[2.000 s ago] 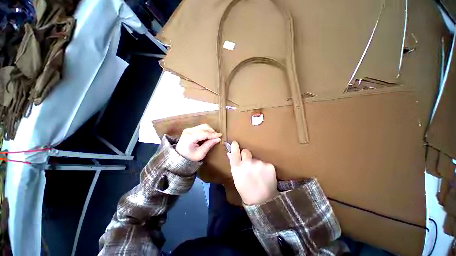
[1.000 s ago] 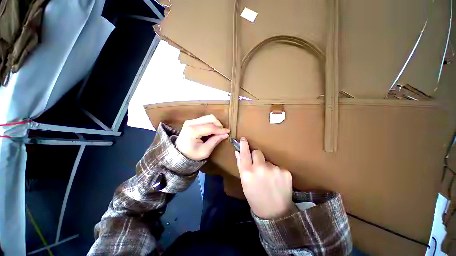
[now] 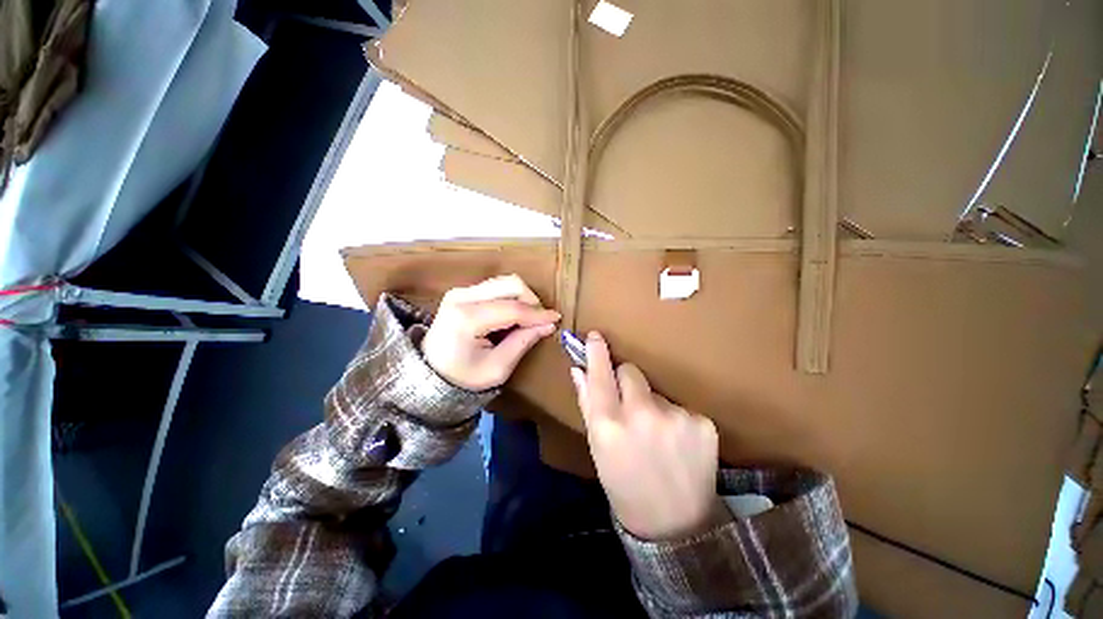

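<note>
A tan bag panel [image 3: 931,351] lies in front of me with its stitched top edge across the view. Tan handles [image 3: 816,194] run up from it, their ends lying on the panel. A small tab with a white cover [image 3: 680,282] sits at the top edge between them. My left hand [image 3: 490,333] pinches with thumb and fingertips at the left handle's lower end; a thread there is too fine to make out. My right hand [image 3: 647,447] holds small snips [image 3: 573,348], their metal tip beside that handle end and the rest hidden in the fingers.
More tan panels [image 3: 931,109] lie behind, with a white sticker [image 3: 611,17] on one. A white surface [image 3: 363,206] shows at the left. Farther left are a metal frame [image 3: 169,302], pale sheeting [image 3: 109,133] and brown crumpled pieces [image 3: 39,73]. A black cord [image 3: 937,554] runs at lower right.
The view has moved closer to the panel, so the handles and tab appear larger and farther right. Both hands stay at the left handle's end, the snips still in my right hand.
</note>
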